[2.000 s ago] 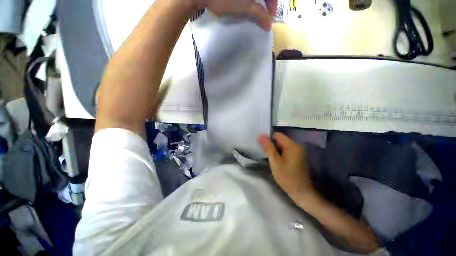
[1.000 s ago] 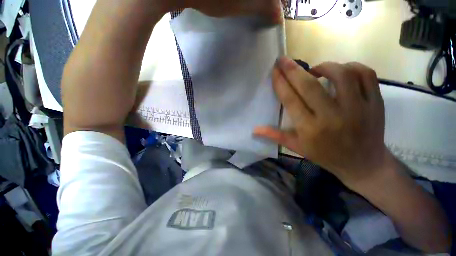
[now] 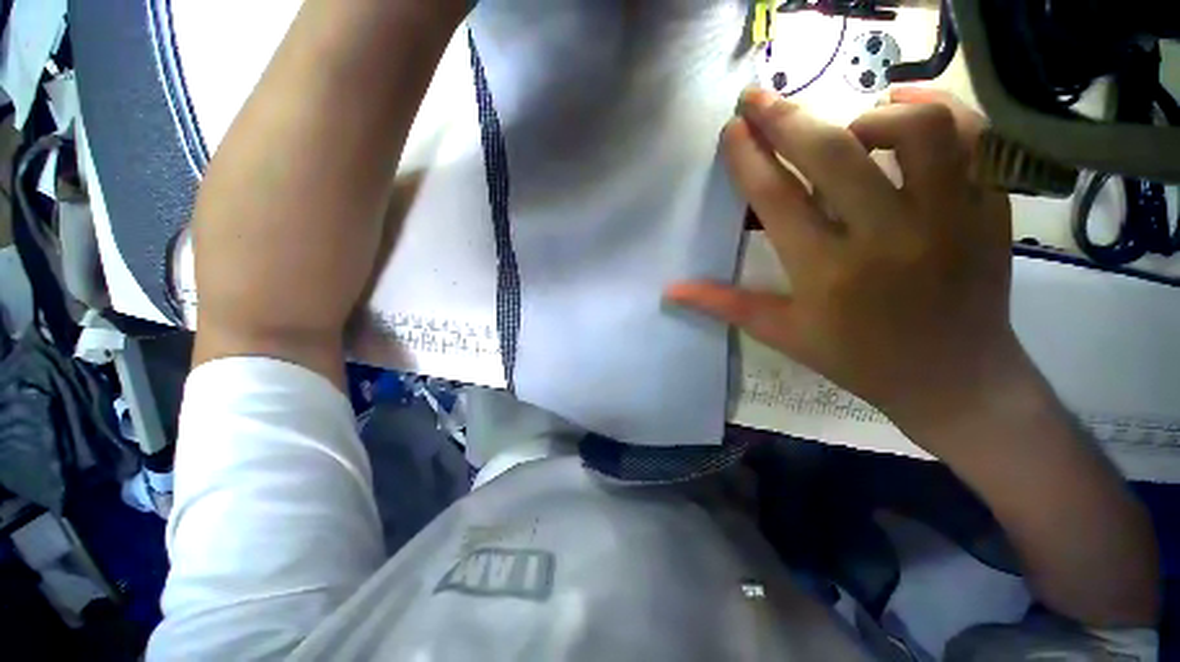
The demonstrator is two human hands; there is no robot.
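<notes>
A white piece lies on a dark patterned panel, whose checked edge shows along the left side and at the bottom end. Both hang a little over the table's front edge. My right hand rests on the right edge of the white piece, fingertips near the needle area, thumb on the cloth. My left forearm reaches over the left side to the top of the picture; my left hand is cut off by the edge. The sewing machine head is at the upper right, with a ridged knob under it.
Scissors lie at the right, partly behind the machine head. A grey panel with a striped border lies at far left. Printed ruler marks run along the white table's front edge. Mixed cloth is piled at left, more cloth below the table.
The white piece and panel have moved up from my lap onto the table towards the needle area. My right hand has moved from the lower edge up onto the cloth's right side.
</notes>
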